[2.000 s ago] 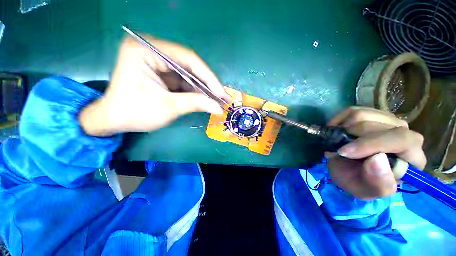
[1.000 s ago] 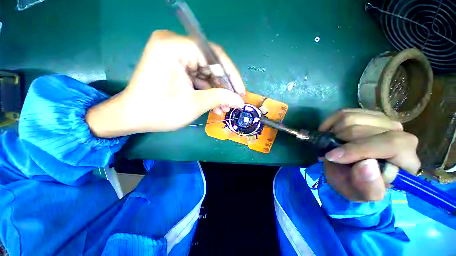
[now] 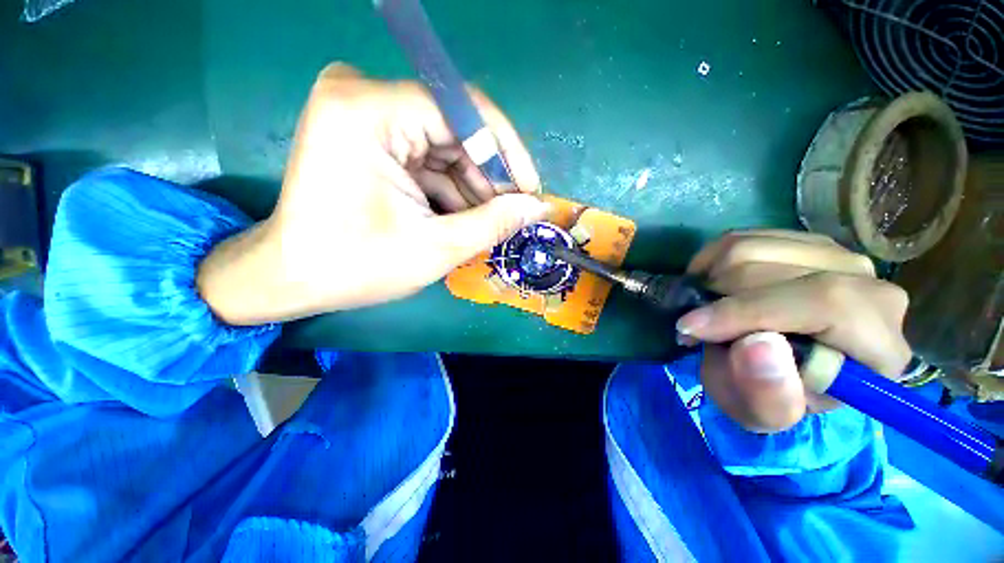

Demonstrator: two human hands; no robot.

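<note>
The round workpiece point(image 3: 536, 260), a dark ring with a shiny edge and blue-white centre, sits in the orange jig point(image 3: 579, 312) near the bench's front edge. My left hand point(image 3: 380, 198) holds the flat metal tweezers point(image 3: 438, 83) between thumb and fingers. Their points are hidden behind the thumb at the workpiece's upper left. My right hand point(image 3: 798, 319) holds the soldering iron point(image 3: 897, 409) by its black grip, blue handle to the lower right. The iron's tip reaches over the workpiece's right side, close to its centre; contact is hard to tell.
A round brown cleaning pot point(image 3: 909, 176) stands to the right on the green bench point(image 3: 330, 33). Behind it is a fan with a round wire guard point(image 3: 958, 55). A small shiny piece point(image 3: 704, 68) lies farther back. A dark and yellowish holder point(image 3: 17, 220) is at the left edge.
My left hand came right to the workpiece, and the tweezers turned steeper with their flat side showing. The iron's tip moved left, from the workpiece's right rim towards its centre.
</note>
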